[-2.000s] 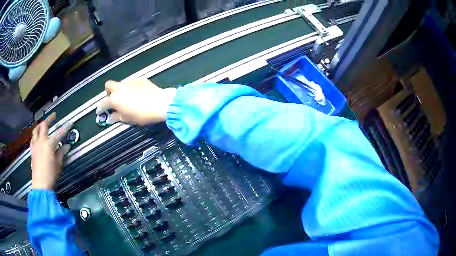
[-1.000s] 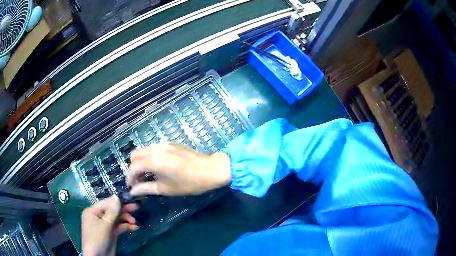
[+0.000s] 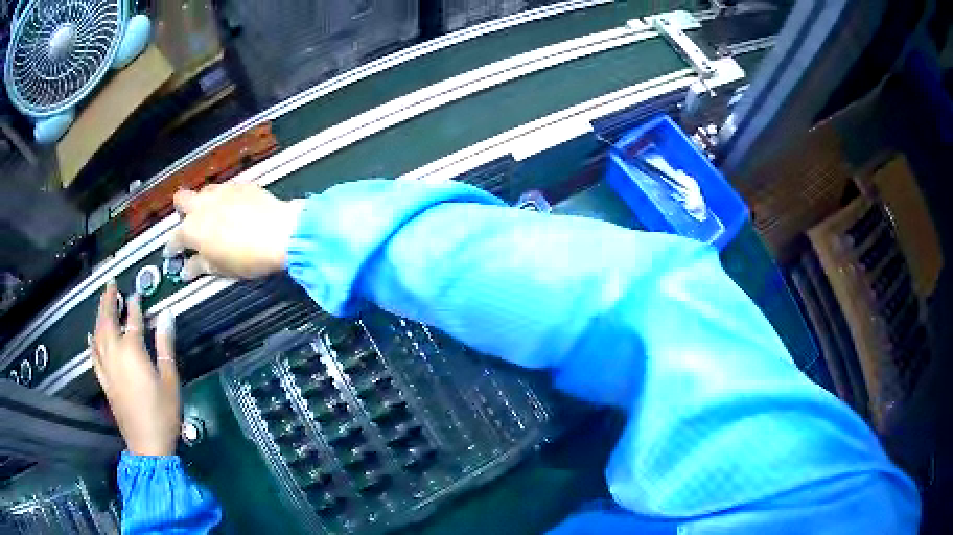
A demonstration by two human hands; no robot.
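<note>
My right hand (image 3: 232,230) is over the conveyor belt (image 3: 345,164), thumb and fingertips around a dark round unit (image 3: 175,265). My left hand (image 3: 138,381) is at the belt's near rail, fingers apart and pointing at the belt; no unit shows clearly in it. Another round unit (image 3: 147,279) with a pale rim lies on the belt between the hands. The blister tray (image 3: 491,402) lies on the green bench below the belt. Its left rows hold dark pieces; its right part looks clear, partly hidden under my right sleeve. One round unit (image 3: 192,428) sits on the bench left of the tray.
More round units (image 3: 27,365) lie on the belt at far left. A blue bin (image 3: 669,188) with a white crumpled item stands at the bench's far right. An orange-brown strip (image 3: 209,167) lies beyond the belt. A fan (image 3: 63,47) is at upper left, cartons (image 3: 873,303) at right.
Both hands have moved from the tray up to the belt. The right hand has taken hold of a round unit there. The left hand's fingers have spread. The view has shifted.
</note>
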